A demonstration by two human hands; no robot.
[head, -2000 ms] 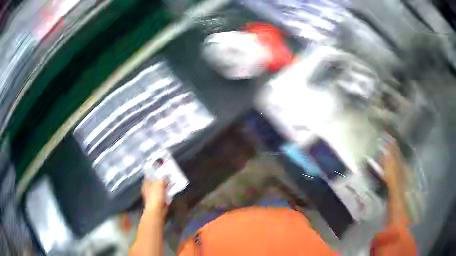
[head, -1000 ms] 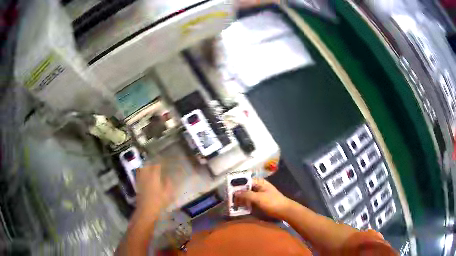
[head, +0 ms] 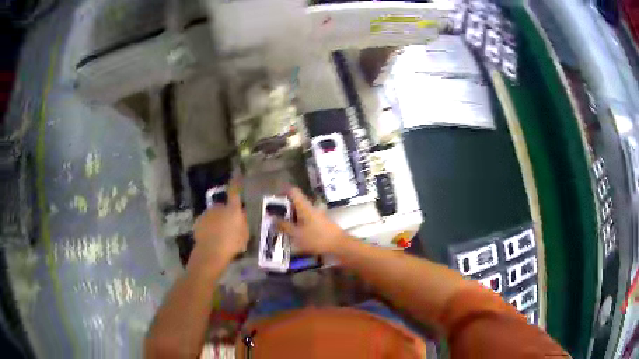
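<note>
My right hand (head: 308, 223) holds a white housing (head: 275, 235) upright in front of the machine, with a dark oval at its top end. My left hand (head: 223, 224) is over the left fixture (head: 208, 175). The top of another white housing (head: 216, 195) shows beside its fingers; the rest is hidden under the hand, which is slightly blurred. A third white housing (head: 334, 168) lies in the dark right fixture (head: 326, 123), touched by neither hand.
The cream-white machine (head: 392, 17) stands ahead, with a red-orange button (head: 403, 240) at its front right corner. White sheets (head: 443, 87) lie on the dark bench (head: 448, 168). A tray of housings (head: 455, 250) lies at the right, beside the green conveyor (head: 558, 210).
The view has turned, so the machine and tray appear shifted to the right. My right hand has brought its housing closer to my left hand, which remains at the left fixture.
</note>
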